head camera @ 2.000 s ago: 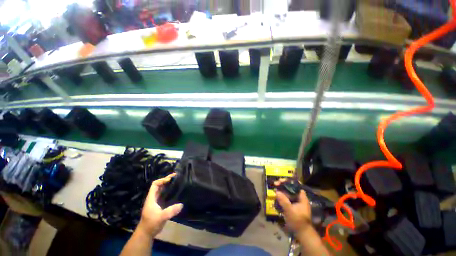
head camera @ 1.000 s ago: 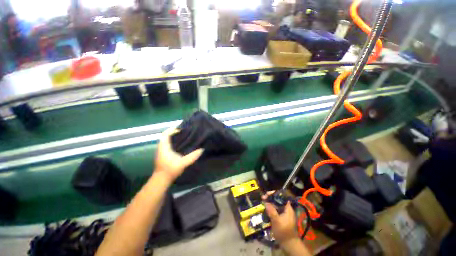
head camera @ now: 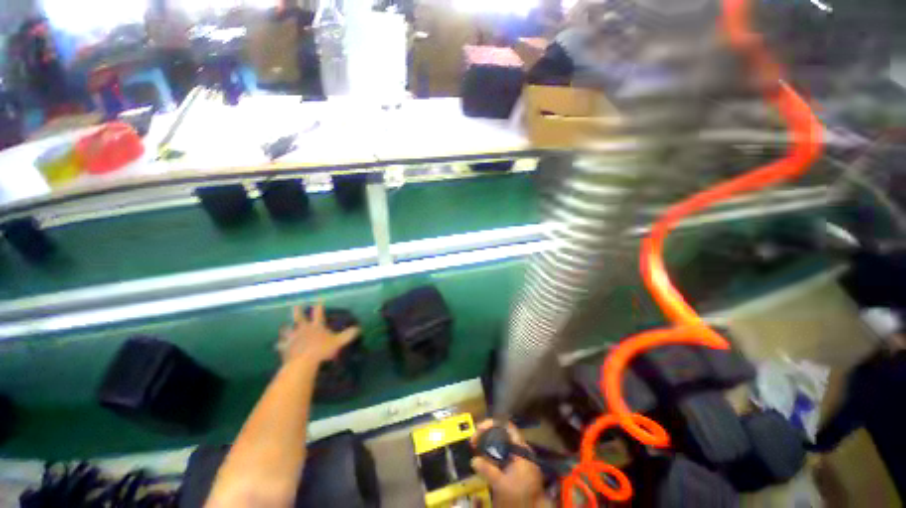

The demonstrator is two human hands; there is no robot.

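Observation:
My left hand [head camera: 313, 342] is over the green conveyor belt with its fingers spread. A black box-shaped housing [head camera: 340, 372] stands on the belt beside and partly behind this hand; I see no grip on it. A second black housing [head camera: 417, 327] stands on the belt just to the right. My right hand [head camera: 512, 474] is around the black power screwdriver [head camera: 494, 444] at the bottom centre, beside the yellow device [head camera: 445, 458]. The screwdriver's tip is hidden.
A blurred grey ribbed conduit [head camera: 556, 288] rises from the screwdriver. An orange coiled hose [head camera: 676, 298] hangs to its right. Stacked black housings [head camera: 710, 422] lie at the right. More housings [head camera: 333, 471] and black handles [head camera: 84, 486] are at the lower left.
My left hand has let go of the housing it held above the belt and is now lower, fingers spread. The ribbed conduit has swung nearer my view. My right hand still holds the screwdriver.

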